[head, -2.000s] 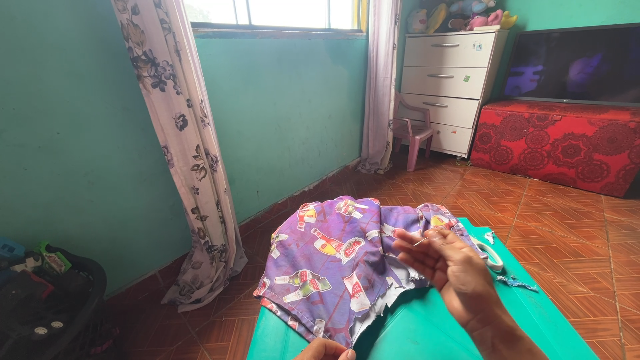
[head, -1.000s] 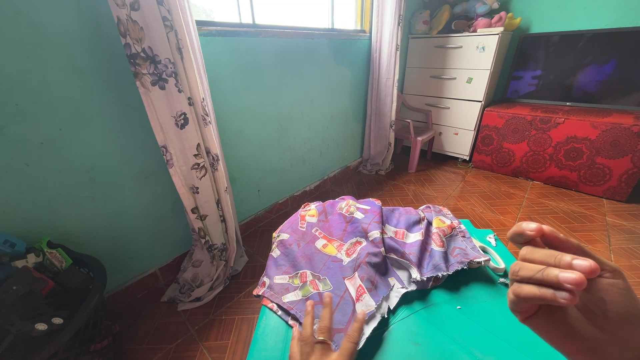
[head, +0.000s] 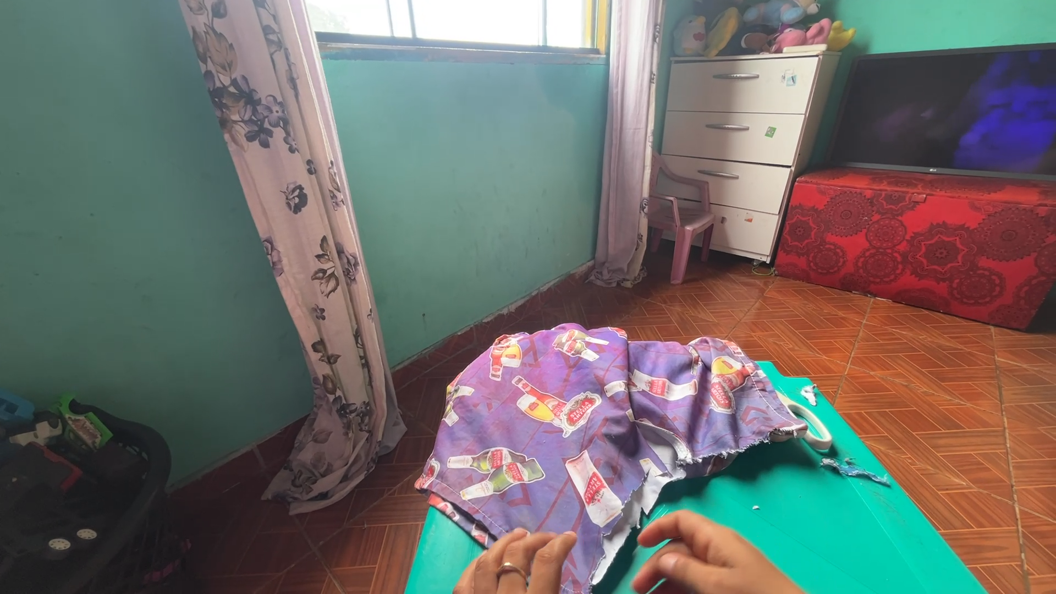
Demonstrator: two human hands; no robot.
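A purple printed cloth garment (head: 536,421) with frayed cut edges and a pale inside lies spread on a green plastic table (head: 767,528). My left hand (head: 516,565), with a ring on one finger, rests at the garment's near edge, its fingers bent; whether it pinches the cloth cannot be told. Just right of the ragged edge, my right hand (head: 709,561) hovers with fingers curled and parted, and no held thing shows in it. A white scissors-like handle (head: 813,425) sticks out from under the cloth's right end. Beside it lies a frayed blue scrap (head: 855,471).
A dark basket (head: 148,454) of toys stands at the left. Floral curtains (head: 305,247) hang by the window. Behind are a small pink chair (head: 683,219), a white chest of drawers (head: 734,140) with plush toys, and a television (head: 949,115) on a red patterned box (head: 916,239).
My right hand first moved from above the garment out to the right, then came back left and down near its ragged edge. My left hand moved onto the cloth, then lower along its near edge.
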